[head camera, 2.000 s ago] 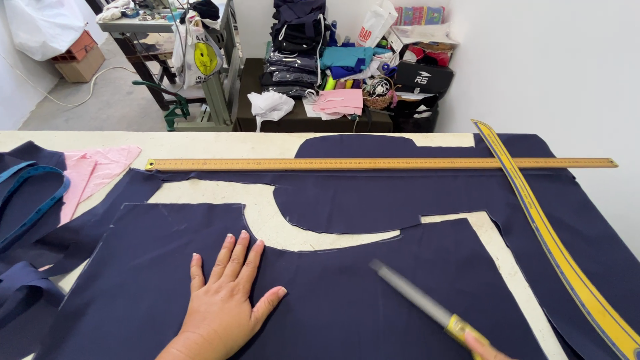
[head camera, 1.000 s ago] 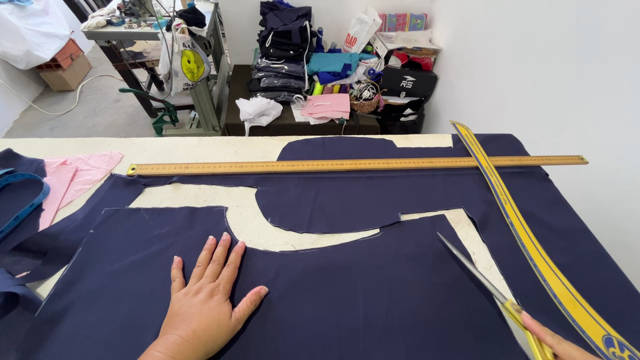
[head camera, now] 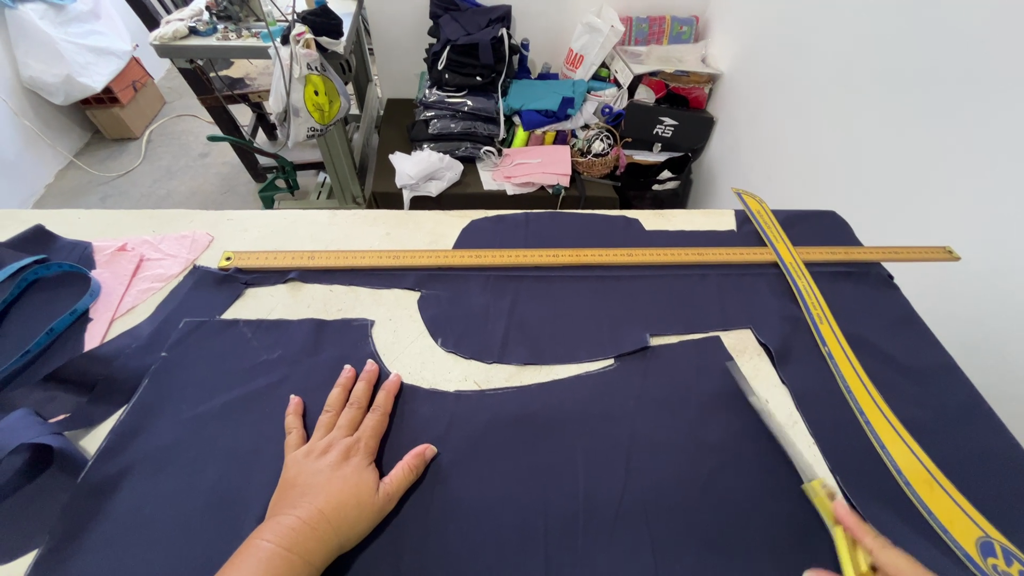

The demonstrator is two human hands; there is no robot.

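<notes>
Navy fabric [head camera: 560,448] with chalk-marked cut edges lies on the pale table. My left hand [head camera: 344,460] rests flat on it, fingers spread, just below the curved cut-out. At the lower right my right hand [head camera: 872,544], partly out of frame, holds yellow-handled scissors [head camera: 832,512]; their blurred blades point up and left beside the cut corner. Another navy piece [head camera: 528,316] lies above the curve. A wooden ruler [head camera: 592,257] runs across the fabric near the back. A yellow curved ruler [head camera: 856,380] slants over its right part.
Pink fabric scraps [head camera: 148,268], a blue tape measure [head camera: 60,308] and navy scraps [head camera: 96,376] lie at the left. Beyond the table stand a sewing machine table [head camera: 216,50] and a dark low surface with folded garments [head camera: 460,112]. A white wall borders the right.
My right hand, with the scissors, has moved right from the middle of the fabric to the narrow cut strip. The left hand stays flat on the fabric.
</notes>
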